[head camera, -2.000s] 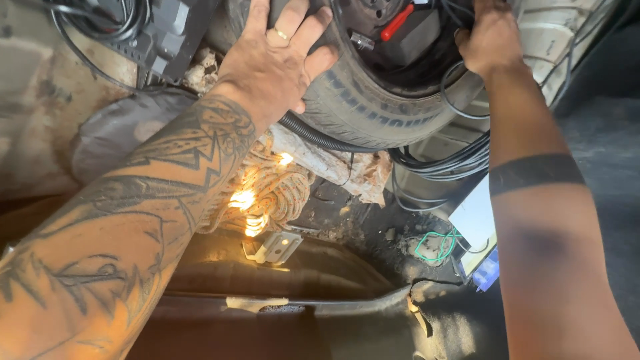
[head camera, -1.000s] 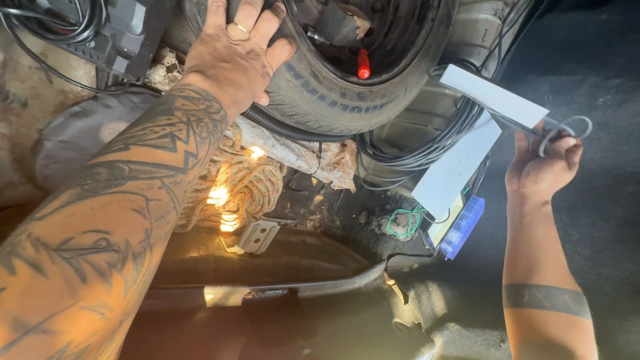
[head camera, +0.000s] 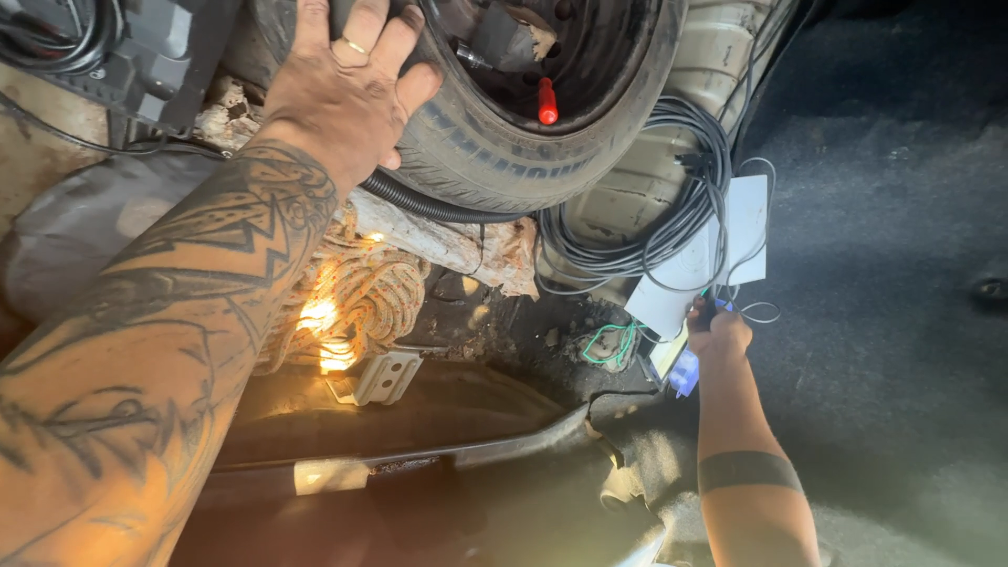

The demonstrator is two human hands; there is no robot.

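My left hand [head camera: 354,87] rests on the sidewall of a tire [head camera: 504,165], its fingers spread and a ring on one of them. Inside the wheel rim lie a red-handled tool [head camera: 547,101] and a grey block-like piece [head camera: 504,39]. At the right, my right hand [head camera: 720,327] has its fingers curled at a grey cable [head camera: 762,313], beside a coil of grey cable [head camera: 701,213]. Two white flat panels [head camera: 746,228] stand just above that hand. Below them, partly hidden by it, are a blue plastic piece [head camera: 684,373] and a green wire [head camera: 610,353].
A coiled rope [head camera: 378,303] lies below the tire near a perforated metal bracket [head camera: 387,378]. Black corrugated conduit [head camera: 433,206] runs under the tire. A dark plastic case [head camera: 146,59] with black cable sits upper left. The body panel's edge [head camera: 520,441] crosses the lower part; dark lining covers the right.
My right hand has moved from beside the tire out to the right, then down and left toward the blue piece. One white panel has come down with the cable. My left hand stays on the tire.
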